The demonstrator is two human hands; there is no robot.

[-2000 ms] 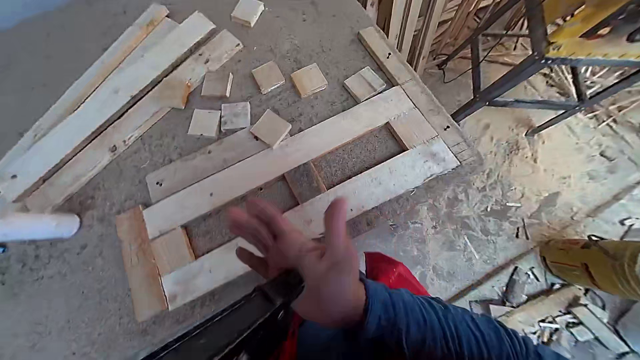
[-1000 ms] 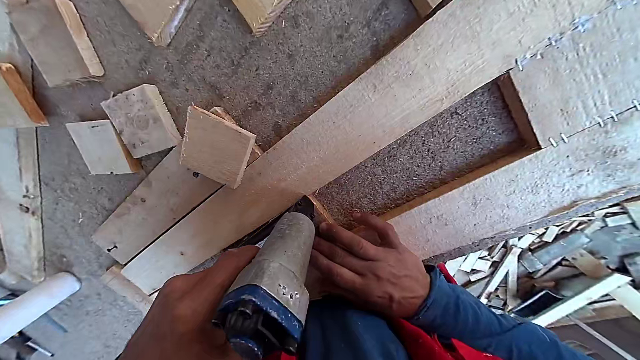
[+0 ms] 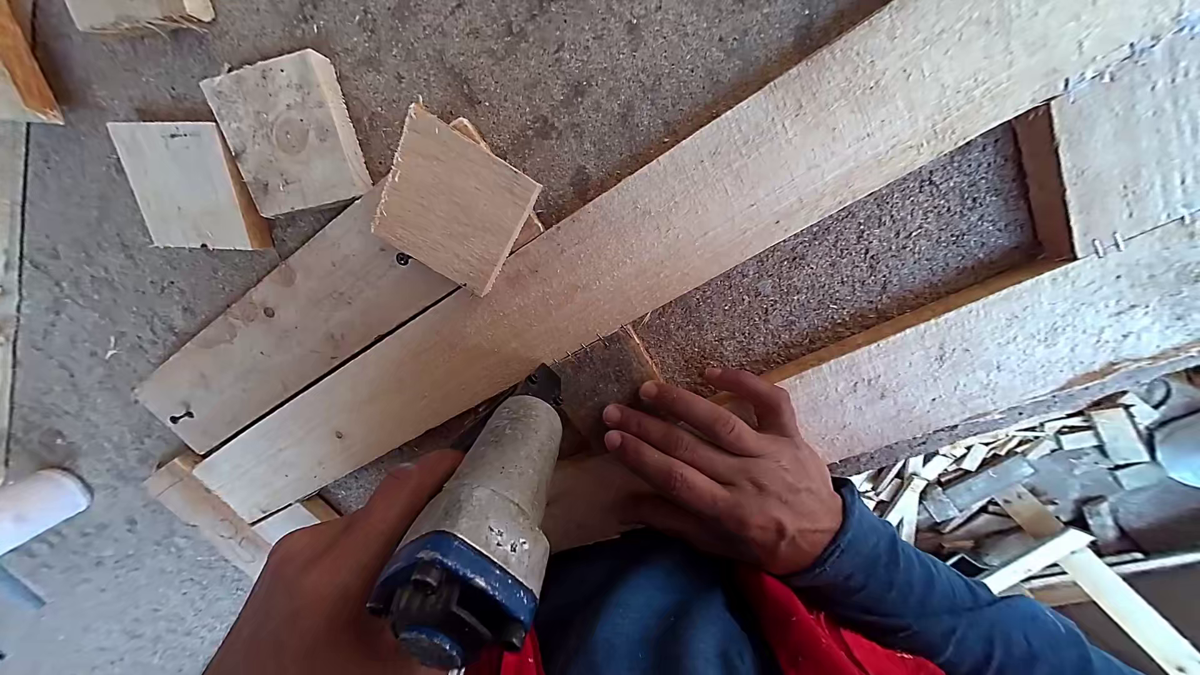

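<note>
My left hand (image 3: 347, 572) is wrapped around a pneumatic fastener gun (image 3: 497, 506) with a grey metal body and blue end cap. The gun's black nose meets the seam between a long pale board (image 3: 750, 197) and a short dark wood block (image 3: 609, 375). A row of small metal fasteners shows along this seam, beside the nose. With fingers spread a little, my right hand (image 3: 722, 469) lies palm down on the block and the near long board (image 3: 984, 366); its thumb is hidden. At the right, a pale cross block (image 3: 1134, 150) sits between the boards, with metal fasteners across its seams.
A loose square wood block (image 3: 455, 197) overlaps the long board's far edge. Two more blocks (image 3: 286, 131) (image 3: 187, 183) lie at the upper left. Another board (image 3: 300, 309) with dark screws or nails lies alongside. A white cylindrical object (image 3: 42, 511) is at the left edge, wood scraps (image 3: 994, 497) at lower right.
My right hand, raised over the boards two seconds ago, now rests on the wood. The gun has come to the dark block's seam, where fasteners now show. The view is much closer.
</note>
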